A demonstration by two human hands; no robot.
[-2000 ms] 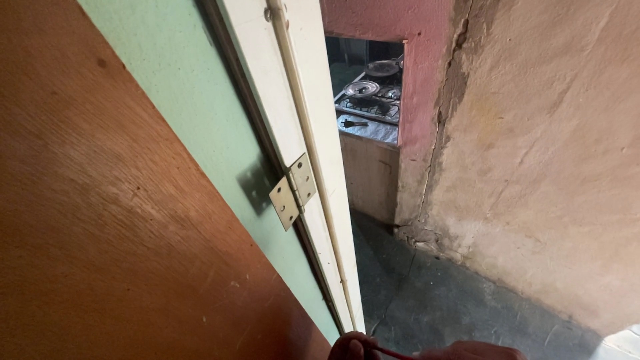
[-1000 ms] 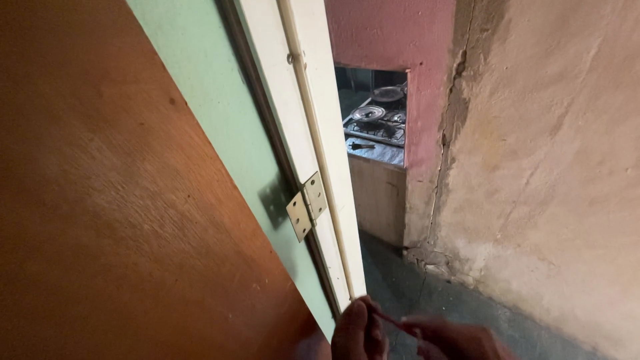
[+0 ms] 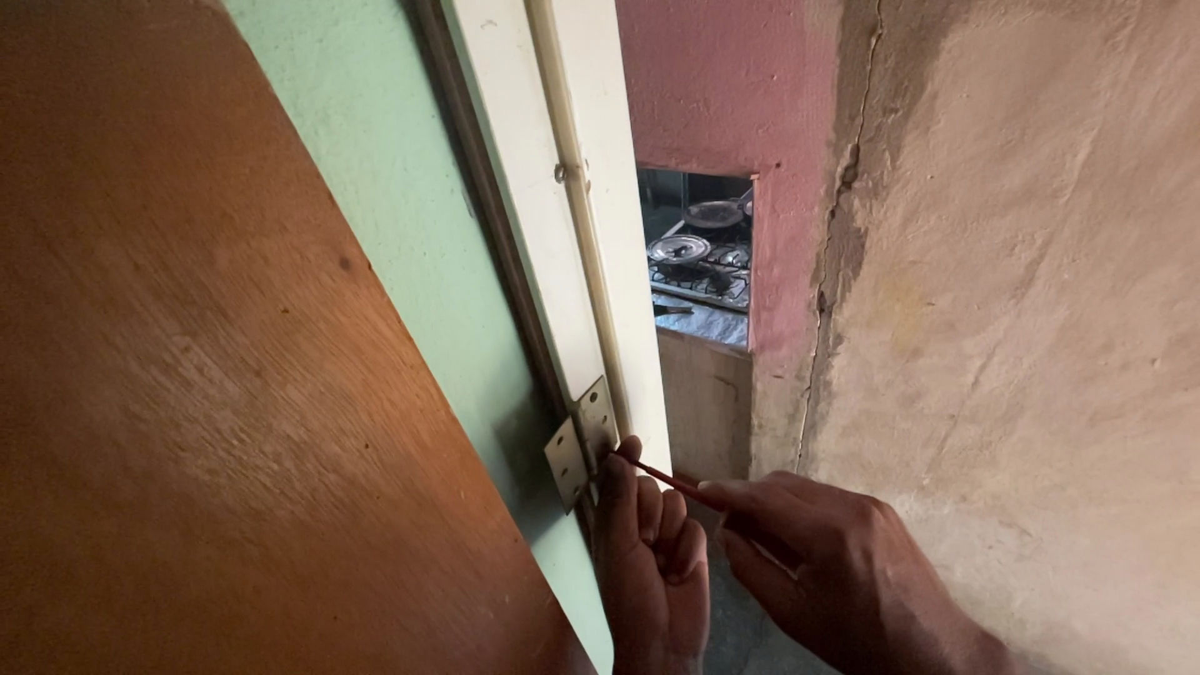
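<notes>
A metal butt hinge (image 3: 596, 422) with screw holes is on the edge of the cream door frame (image 3: 525, 187), its free leaf standing out to the left. My left hand (image 3: 652, 562) is at the hinge's lower right edge, thumb and index fingertip pinched around the tip of a red screwdriver (image 3: 689, 488). Whether a screw sits between those fingertips cannot be told. From the right, my right hand (image 3: 834, 562) grips the screwdriver's rear part, which its fingers partly hide. The shaft points up and left at the hinge leaf.
A brown wooden door panel (image 3: 234, 375) fills the left side, beside a pale green wall (image 3: 394, 234). Behind the frame, an opening in a pink wall (image 3: 731, 84) shows a stove (image 3: 703, 272) with lids. A cracked plaster wall (image 3: 1031, 281) stands on the right.
Both hands have come up from the bottom edge of the view to the hinge, with the red screwdriver's tip now against its right leaf. The view has shifted.
</notes>
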